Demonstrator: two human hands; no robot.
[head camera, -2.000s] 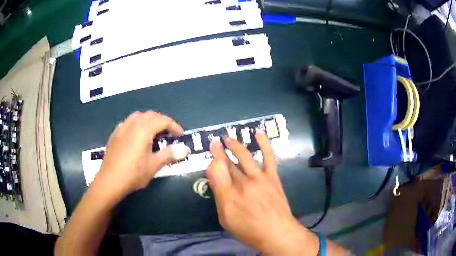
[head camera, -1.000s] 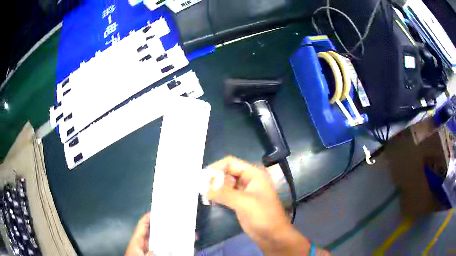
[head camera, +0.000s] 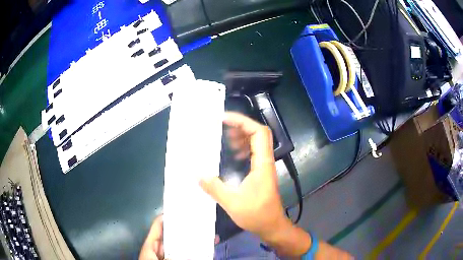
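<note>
A long white panel (head camera: 193, 167) stands out towards me, plain side up, its far end near the barcode scanner (head camera: 271, 114). My left hand (head camera: 154, 241) holds its near end from the left and is mostly hidden behind it and cut off by the bottom edge. My right hand (head camera: 249, 177) is at the panel's right edge, thumb tip on the plain face, fingers curled and apart beside the edge. Its fingers are slightly blurred, and I see no separate item in them. The panel's underside is hidden.
Stacked white panels (head camera: 114, 84) lie on a blue sheet (head camera: 76, 45) at far left. A blue tape dispenser (head camera: 320, 96) stands right of the scanner, with a dark label printer (head camera: 401, 66) beyond. Dark boards (head camera: 18, 223) lie on cardboard at left. A brown box (head camera: 421, 162) is at right.
The panel with its board was flat under both hands; it was then lifted and turned plain side up. My right hand has since moved up along the right edge, and its fingers have spread.
</note>
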